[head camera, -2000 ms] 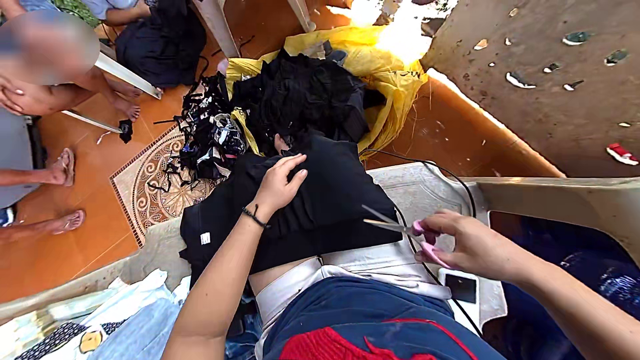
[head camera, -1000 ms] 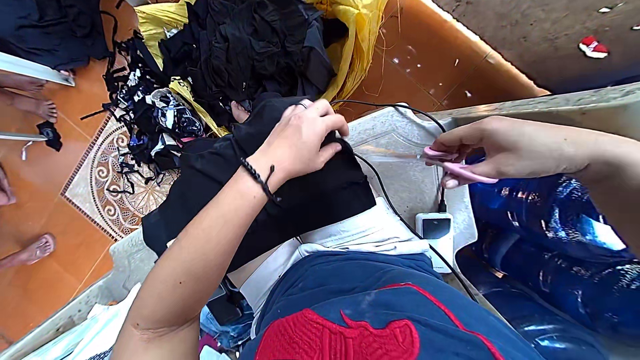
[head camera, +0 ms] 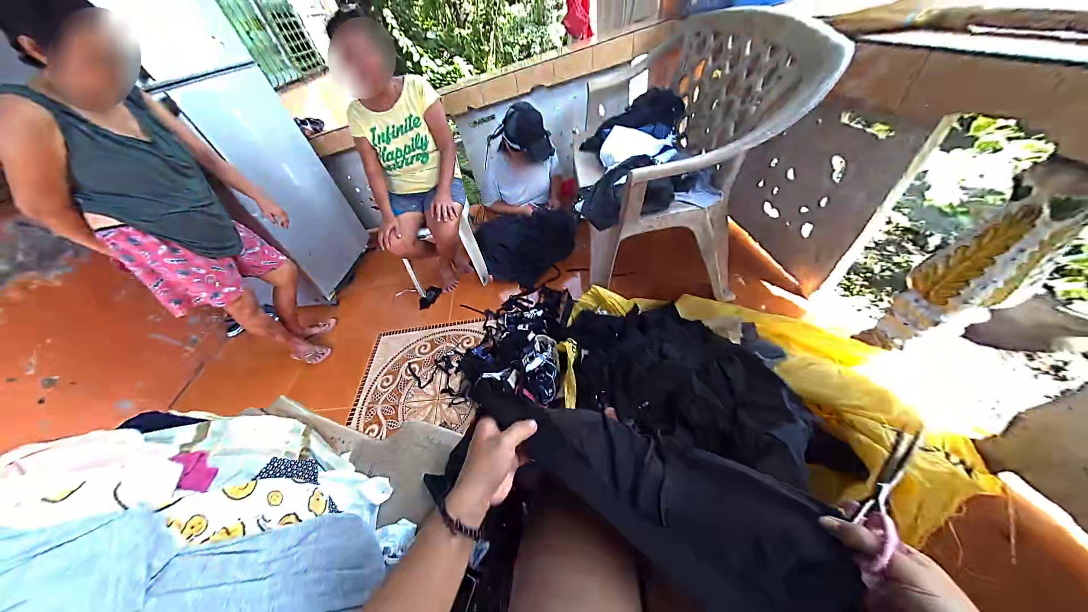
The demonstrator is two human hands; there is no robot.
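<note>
A piece of black cloth [head camera: 680, 493] is stretched over my lap between my two hands. My left hand [head camera: 493, 463] pinches its edge at the left end. At the lower right, my right hand [head camera: 901, 561] holds pink-handled scissors [head camera: 888, 497], blades pointing up, and appears to touch the cloth's right end too. Beyond the cloth lies a heap of black fabric [head camera: 680, 365] in a yellow sack [head camera: 858, 408]. A pile of black scraps and straps [head camera: 527, 348] is on the floor to its left.
Folded light clothes [head camera: 246, 501] lie at my left. A plastic armchair [head camera: 722, 144] holds more dark and white cloth. One person stands by a refrigerator [head camera: 255, 161]; another sits on a chair; a third, in a dark cap, sits low beside black cloth [head camera: 523, 246]. The floor is orange tile.
The view has swung up and left. My hands are now wide apart with the black cloth spread between them; a second ago my left hand lay on top of it.
</note>
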